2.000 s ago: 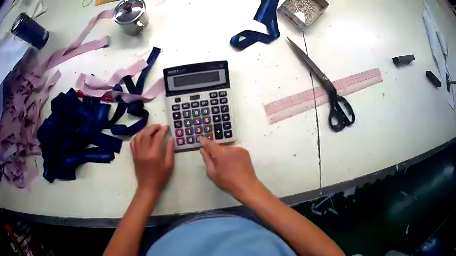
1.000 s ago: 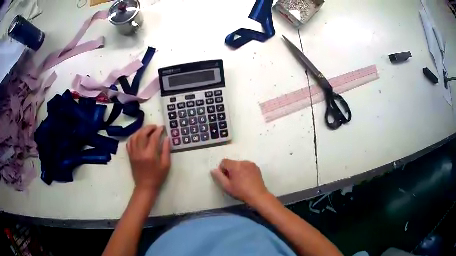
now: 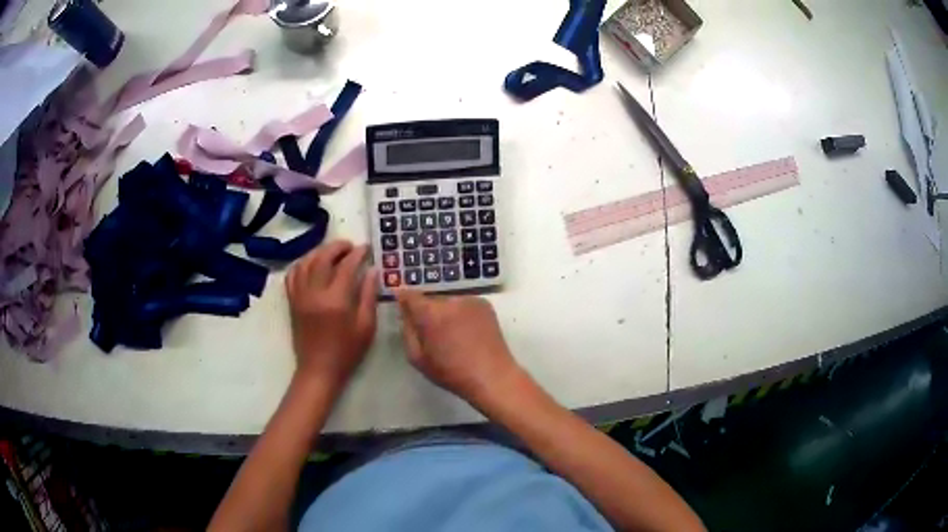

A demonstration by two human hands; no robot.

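Note:
A grey desk calculator [image 3: 435, 203] with a dark top and display lies on the white table. My left hand [image 3: 333, 307] rests palm down beside its lower left edge, holding nothing, with fingertips near the left side. My right hand [image 3: 452, 338] is just below the calculator's bottom edge. Its index finger is extended, with the tip near the lower red key, and its other fingers are curled. Nothing shows in the right hand. I cannot tell whether the fingertip touches a key.
On the white table [image 3: 582, 333], navy strips [image 3: 172, 249] and pink strips [image 3: 47, 223] lie left. Shears [image 3: 688, 182] cross a pink ruler [image 3: 603, 225] right. A box [image 3: 653, 29], metal cup [image 3: 307, 26] and dark cylinder [image 3: 87, 29] stand farther back. Dark blocks [image 3: 843, 143] lie far right.
My right hand moved onto the table below the calculator a second ago and is now back at its lower left edge. My left hand stays beside it. The view has shifted slightly.

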